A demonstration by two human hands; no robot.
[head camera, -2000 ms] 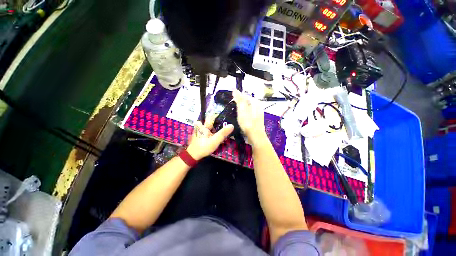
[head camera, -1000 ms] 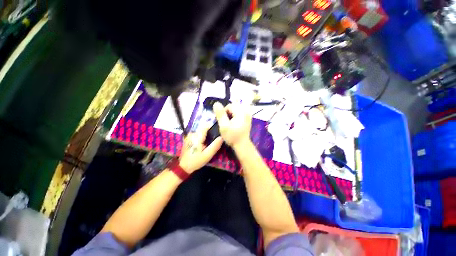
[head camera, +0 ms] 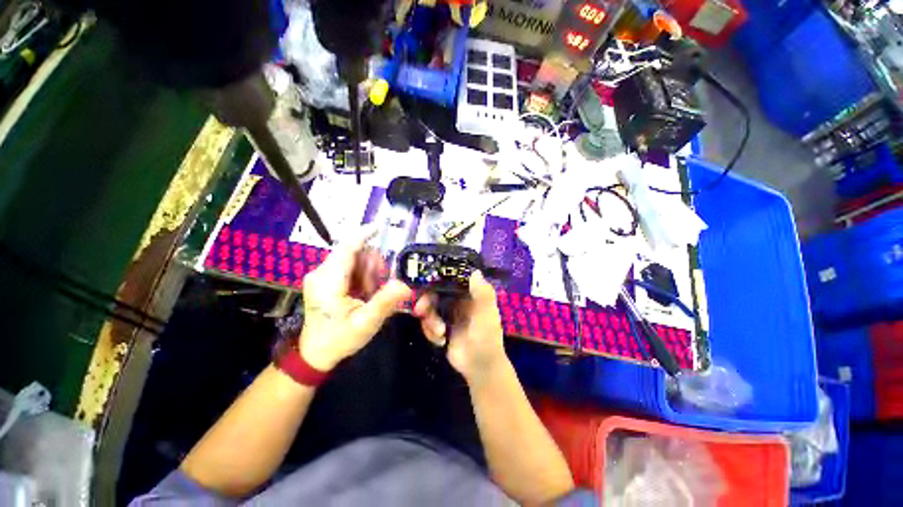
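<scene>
An open black electronic unit [head camera: 437,267] shows its circuit board, with small light and yellowish components. It is held above the front of the printed sheets. My right hand [head camera: 463,322] grips the unit at its right end and lower side. My left hand [head camera: 342,302], with a red wristband, is at the unit's left, thumb near its lower left edge; its fingers are blurred, and I cannot tell if it touches. A black oval housing part [head camera: 415,192] lies on the sheets behind the unit. Dark pointed shafts hang blurred in the upper left foreground.
A white bottle [head camera: 290,134] stands rear left. A white socket strip [head camera: 488,87] and red-digit displays [head camera: 582,28] are at the rear. Crumpled white paper [head camera: 594,253] and wires lie on the right, with a black-handled tool [head camera: 653,342]. A blue bin [head camera: 757,297] and red bin [head camera: 693,441] are at right.
The unit now shows open with its board facing up. The black oval part lies apart behind it. My left hand has moved left from the unit, and my right hand has moved lower.
</scene>
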